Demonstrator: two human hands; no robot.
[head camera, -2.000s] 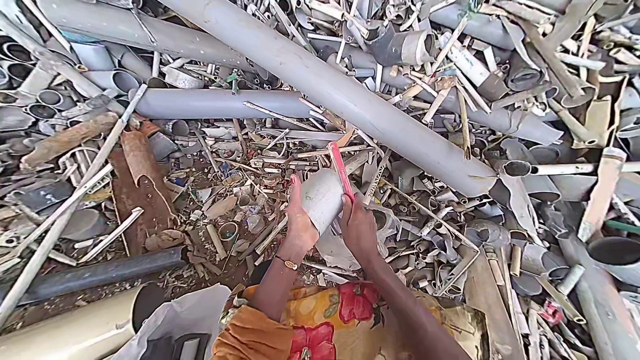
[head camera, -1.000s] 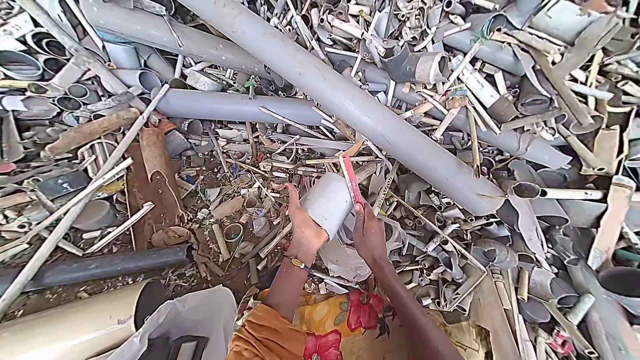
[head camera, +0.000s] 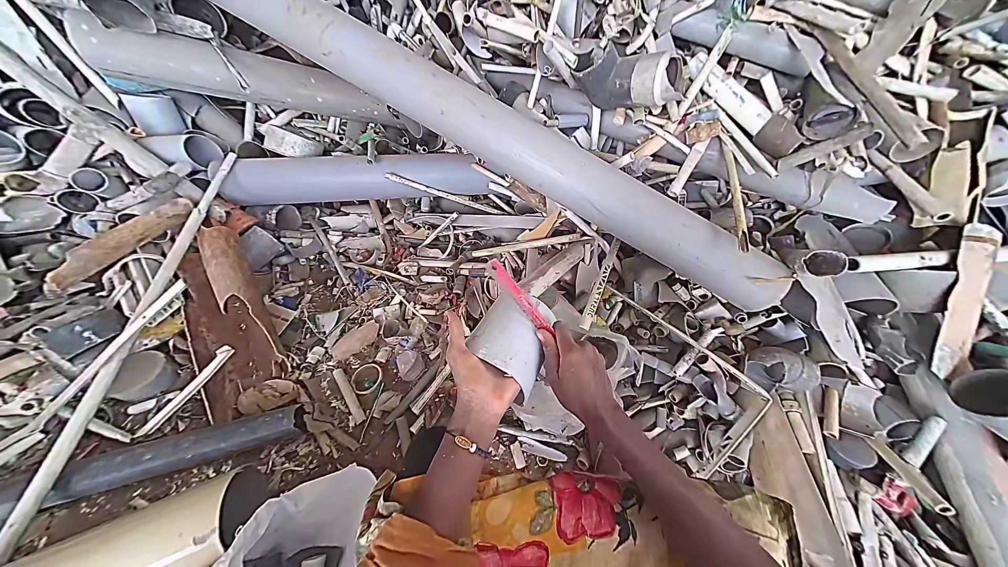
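A short piece of grey plastic pipe (head camera: 508, 337) is cradled in my left hand (head camera: 479, 374), tilted, with the palm and fingers against its left and lower side. My right hand (head camera: 579, 370) grips the near end of a long, narrow red tool (head camera: 520, 298), which may be a blade or a file; its kind is not clear. The tool lies along the pipe's upper right edge, pointing up and left. Part of its handle is hidden in my right fingers.
A long grey pipe (head camera: 504, 146) runs diagonally beyond my hands, above another grey pipe (head camera: 354, 178). Broken pipe pieces surround me. A dark pipe (head camera: 157, 461), a cream pipe (head camera: 150, 528) and a white sack (head camera: 315, 512) lie at lower left.
The pipe piece has been turned in my left hand, and the red tool, steeper before, now slants more to the left across its edge. Both hands keep their hold.
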